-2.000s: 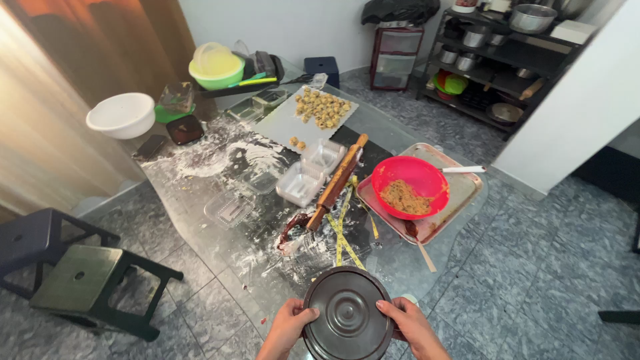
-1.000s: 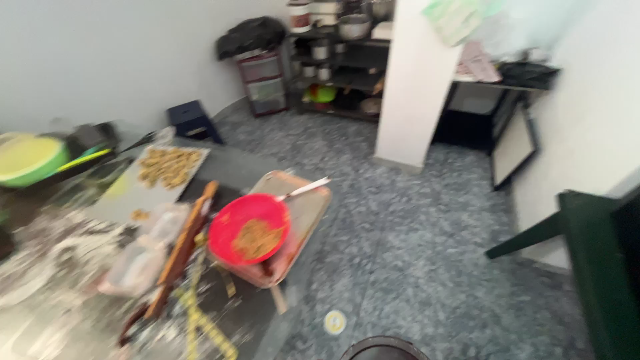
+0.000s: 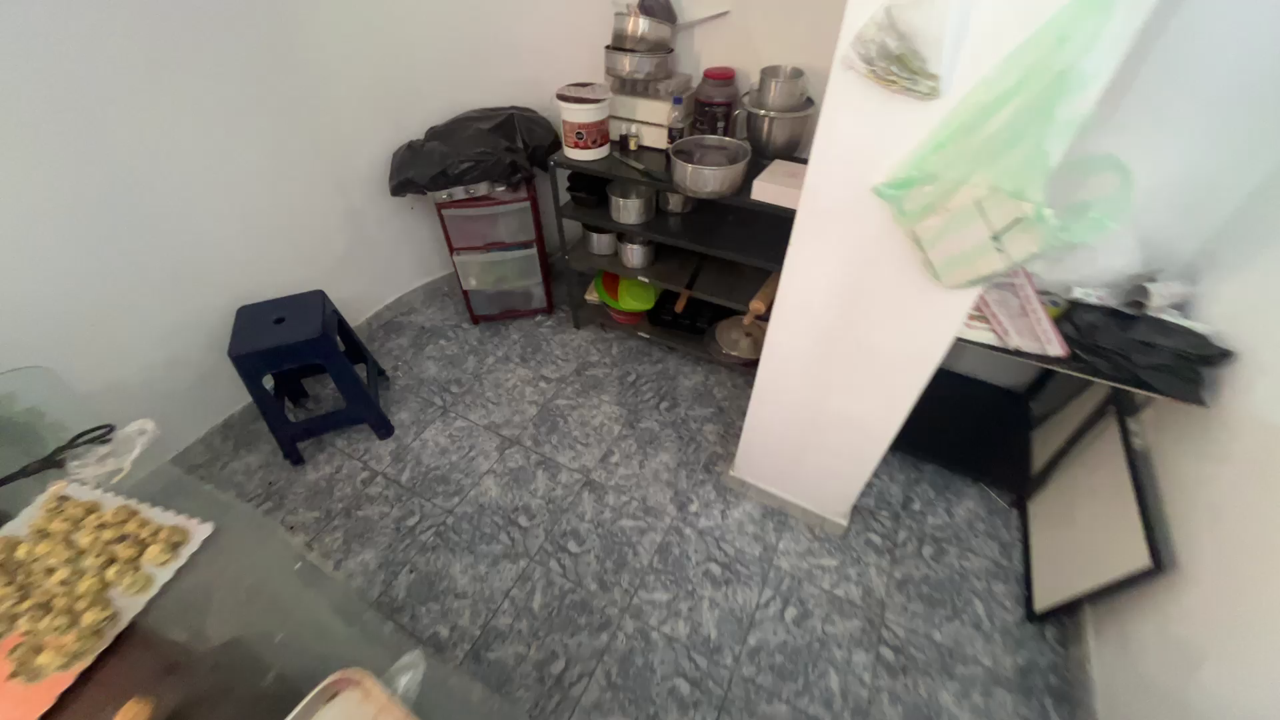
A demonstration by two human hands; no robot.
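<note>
Neither my left hand nor my right hand shows in the head view, so what they hold cannot be seen. At the lower left, a white tray with a scalloped edge (image 3: 190, 527) bears many small round dough pieces (image 3: 75, 560) on the glass table (image 3: 250, 600). The end of another tray (image 3: 350, 695) shows at the bottom edge, with a bit of clear plastic (image 3: 405, 675) beside it. Black-handled scissors (image 3: 60, 455) and a crumpled clear bag (image 3: 115, 450) lie behind the dough pieces.
A dark blue stool (image 3: 285, 335) stands by the wall, left of a drawer unit (image 3: 498, 255) topped with a black bag. Metal pots fill a black shelf rack (image 3: 720, 235). A white pillar (image 3: 830, 300) rises at right; beyond it, framed panels (image 3: 1090, 510) lean under a side table (image 3: 1070, 370).
The view has swung far to the right and toward the shelf rack. Both hands held a round dark lid two seconds ago; hands, lid and red bowl are now out of view.
</note>
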